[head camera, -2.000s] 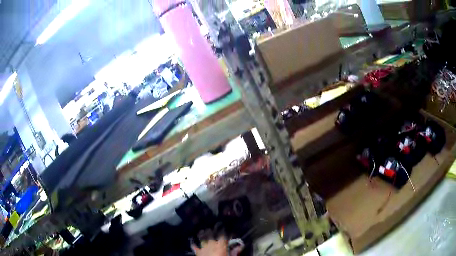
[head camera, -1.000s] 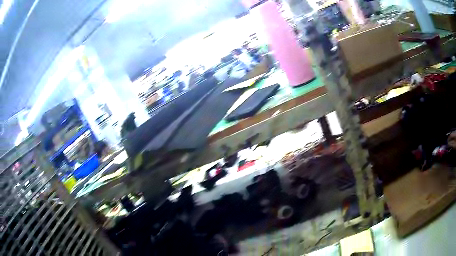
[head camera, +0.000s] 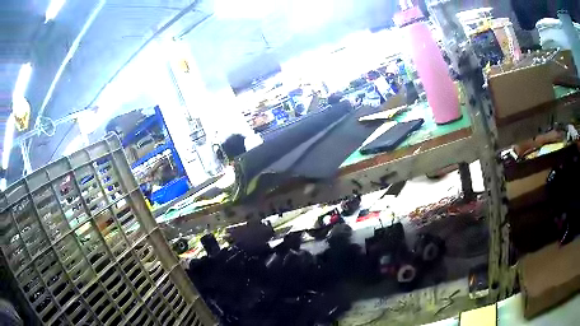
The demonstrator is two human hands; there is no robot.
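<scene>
Neither of my hands is in the picture. Nearest in front of me, a dark heap of black housings (head camera: 273, 274) lies on the lower shelf, its separate parts hard to tell. At its right end sits a black wheeled chassis (head camera: 410, 256) with chunky wheels and pale hubs. A cardboard tray (head camera: 552, 280) is cut off at the lower right edge, with dark units in shadow behind its wall. A yellow sheet (head camera: 478, 316) lies at the bottom edge.
A pale slatted crate (head camera: 95, 235) stands tall at the left. A worn metal post (head camera: 493, 165) rises at the right. The upper shelf (head camera: 413, 162) holds dark sheets (head camera: 311, 143), a pink bottle (head camera: 435, 73) and a cardboard box (head camera: 524, 92).
The view has swung left, so shelf, post and tray have shifted right and the crate has come into view. The hand seen at the bottom two seconds ago is gone.
</scene>
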